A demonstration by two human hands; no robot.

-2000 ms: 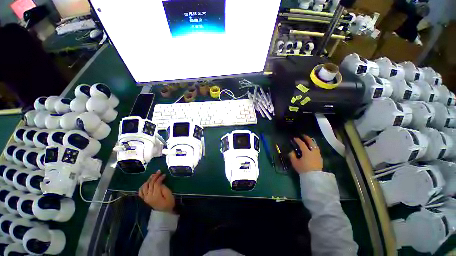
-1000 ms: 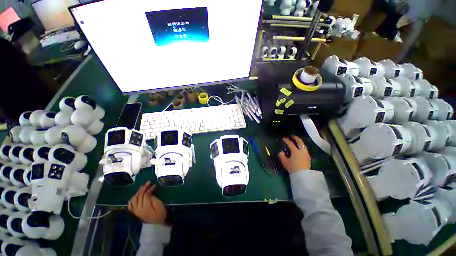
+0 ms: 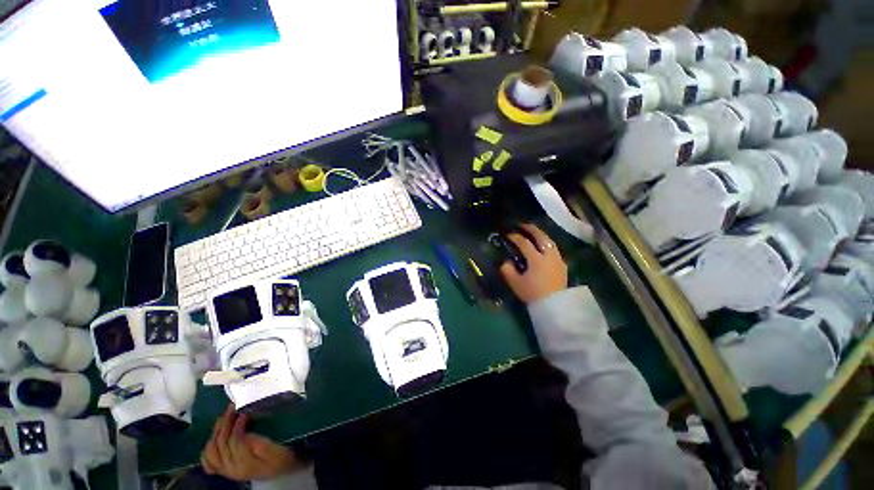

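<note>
Three white security cameras stand on the green mat: one at the left (image 3: 146,368), one beside it (image 3: 259,343) and one to the right (image 3: 401,325), apart from the others. My left hand (image 3: 244,452) rests at the bench's front edge, just below the middle camera; it holds nothing, and its fingers are partly hidden by that camera's base. My right hand (image 3: 535,266) lies on the black computer mouse (image 3: 508,251) on the mat. The monitor (image 3: 220,86) shows a bright window with a blue image.
A white keyboard (image 3: 297,239) lies below the monitor, a smartphone (image 3: 148,265) to its left. A black machine (image 3: 527,144) carries a yellow tape roll (image 3: 529,99). Rows of white housings (image 3: 757,258) fill the right; white ball heads (image 3: 48,297) stand at left.
The view has turned to the right and closer, so the bench looks tilted and less of the left rows shows. My right hand stays on the mouse. The cameras keep their places.
</note>
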